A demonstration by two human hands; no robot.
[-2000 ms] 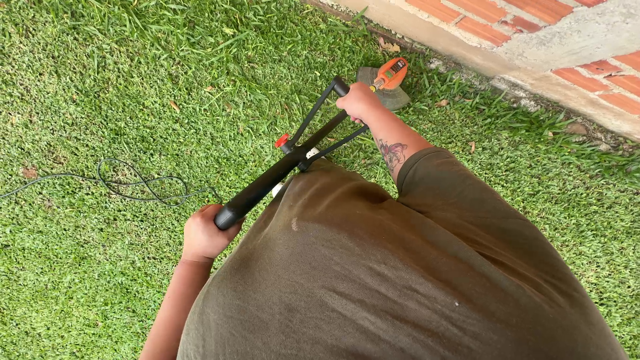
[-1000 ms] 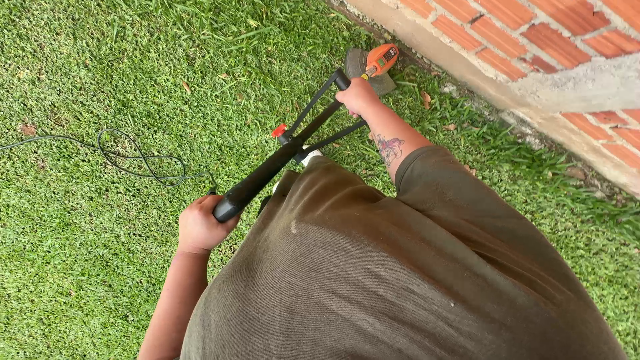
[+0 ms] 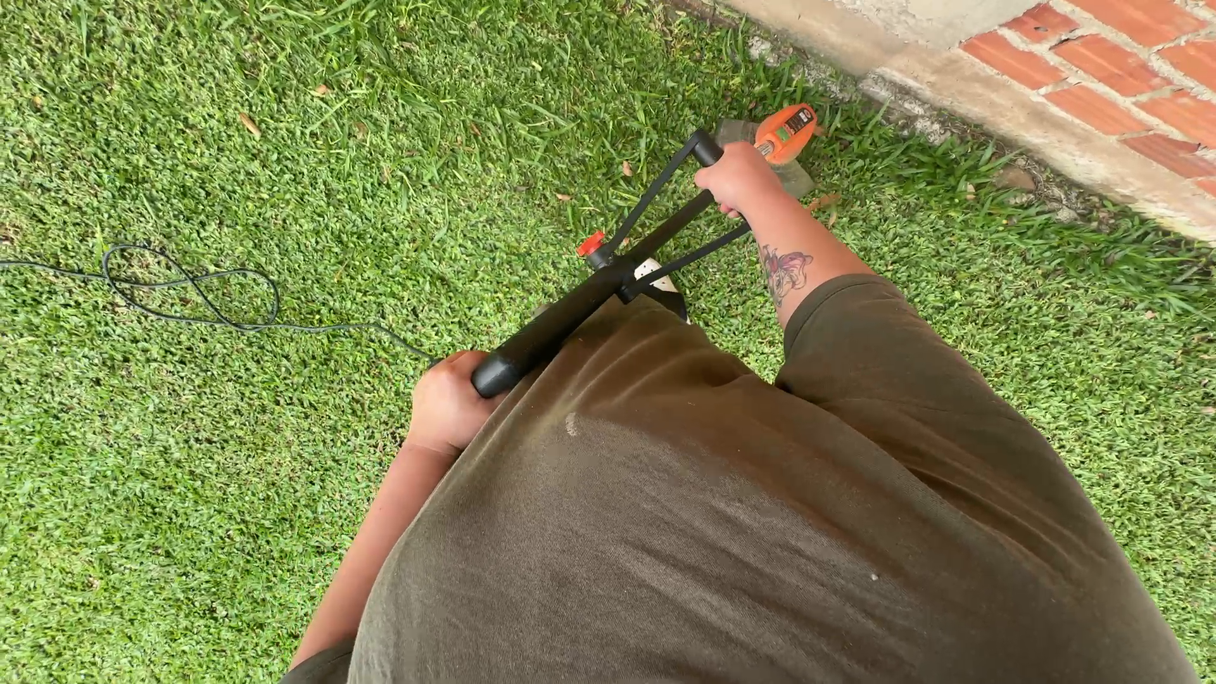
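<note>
A corded electric string trimmer (image 3: 560,318) runs diagonally in front of my shirt. My left hand (image 3: 450,404) is closed around the rear grip at the shaft's lower left end; its fingertips are partly hidden. Farther up, my right hand (image 3: 743,180) grips the black front loop handle (image 3: 706,149). A red knob (image 3: 591,244) sits at the handle's base. Beyond my right hand are the orange motor head (image 3: 787,133) and a translucent guard (image 3: 793,179), low over the grass near the wall. The cutting line is not visible.
A black power cord (image 3: 190,285) lies looped on the lawn (image 3: 237,190) at left and leads to the rear grip. A brick wall (image 3: 1092,85) with a concrete base (image 3: 855,38) crosses the upper right, taller grass along it. A white and black shoe (image 3: 662,285) shows beneath the handle.
Both hands keep their hold on the trimmer. The brick wall first took up more of the view, then less, as the view shifted. No other clear change shows.
</note>
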